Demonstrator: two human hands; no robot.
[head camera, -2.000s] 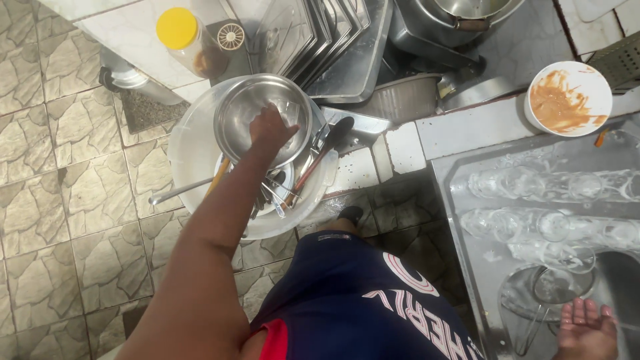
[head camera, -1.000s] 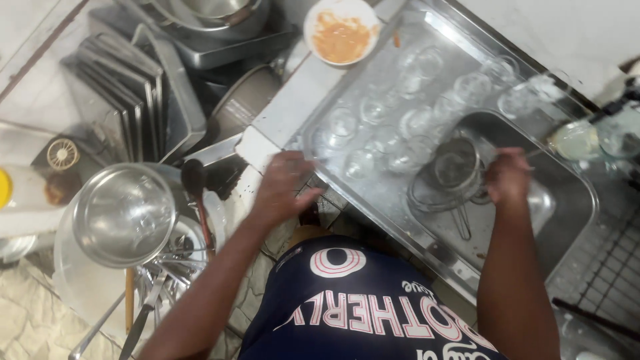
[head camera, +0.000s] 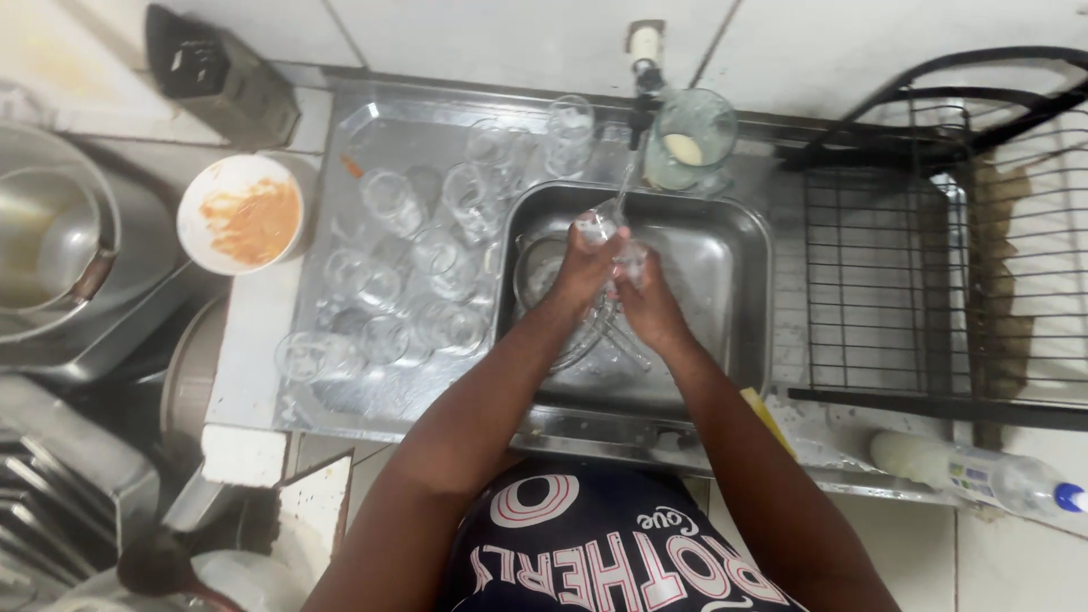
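Observation:
Under the running water of the faucet (head camera: 644, 81), my left hand (head camera: 588, 259) and my right hand (head camera: 642, 289) are close together over the steel sink (head camera: 714, 382). My left hand is closed on a small clear glass (head camera: 599, 223). Something clear and wet shows at the fingers of my right hand; what it is cannot be told. Below my hands, a metal strainer (head camera: 540, 263) and other round utensils lie in the sink, partly hidden by my left forearm. Several clear glasses (head camera: 442, 259) stand on the steel drainboard to the left.
A white bowl with orange residue (head camera: 251, 212) sits left of the drainboard, near a large metal pot (head camera: 51, 229). A cloudy glass container (head camera: 690, 140) stands behind the sink. To the right are a black wire dish rack (head camera: 888, 280) and a plastic bottle lying down (head camera: 969, 472).
The view has swung right to the sink. My left hand, earlier in the metal bowl and then near the counter edge, has come to the faucet; my right hand has joined it there.

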